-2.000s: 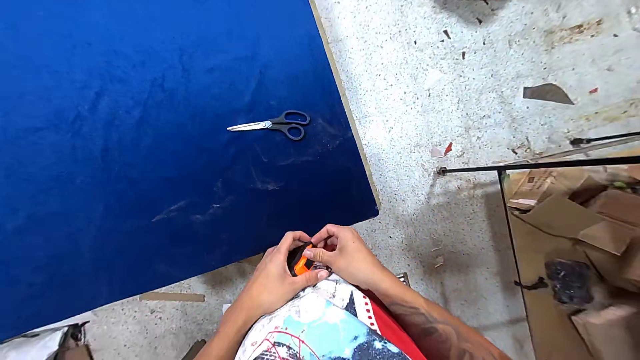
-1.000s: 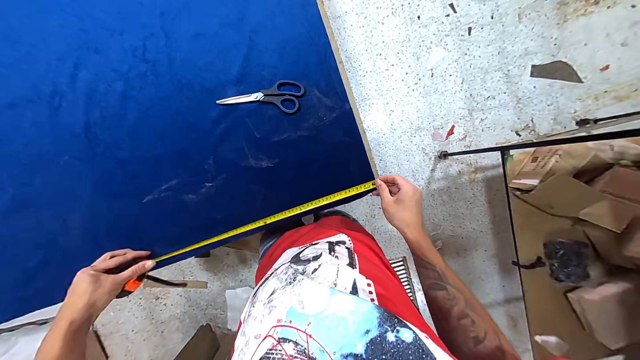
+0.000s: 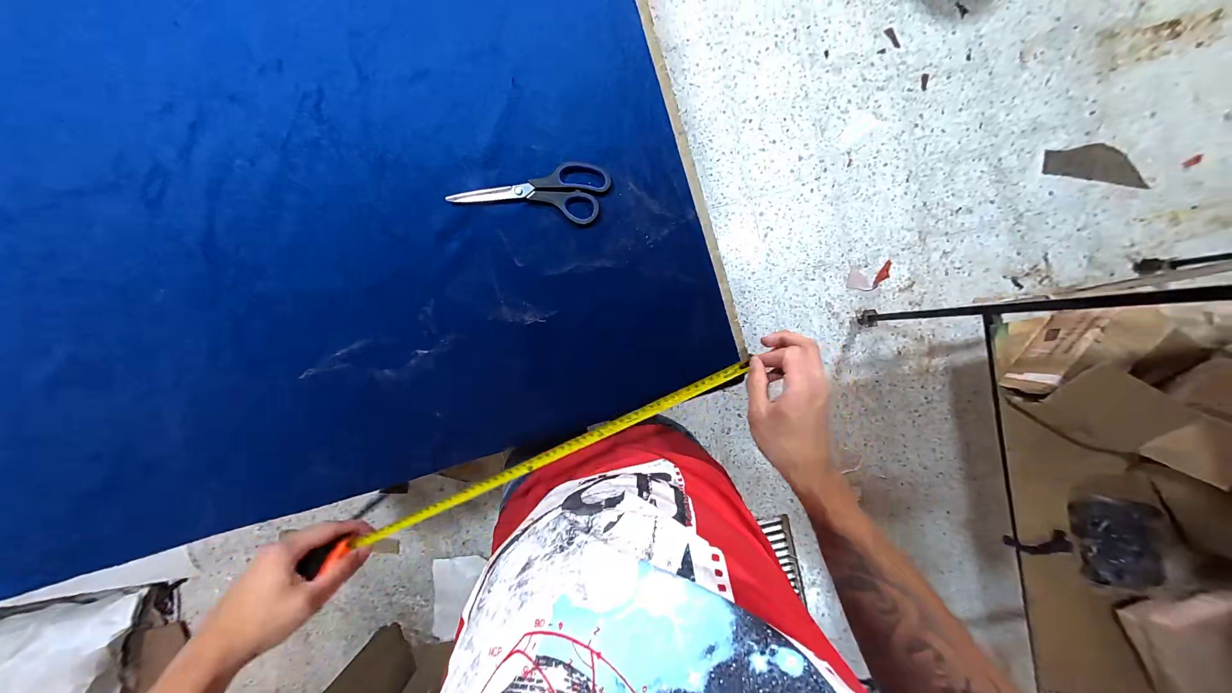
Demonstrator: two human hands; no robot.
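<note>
My left hand point(image 3: 289, 587) grips the orange and black case point(image 3: 330, 558) of a tape measure, off the near edge of a table covered in blue fabric point(image 3: 385, 289). From the case the yellow tape blade point(image 3: 549, 456) runs up and right to the table's near right corner. There my right hand point(image 3: 791, 399) holds the blade's end between thumb and fingers. Scissors with black handles point(image 3: 544, 192) lie on the blue fabric, blades pointing left.
A black-edged frame or bin point(image 3: 996, 433) with brown cardboard and paper stands at the right. Scraps point(image 3: 1094, 166) lie on the speckled floor. More cardboard and a white sheet point(image 3: 455, 592) are at the lower left and below the table.
Both hands were together at the tape measure, then spread apart with the blade drawn out along the table edge. Since then my left hand has moved right and off the table, with less blade out.
</note>
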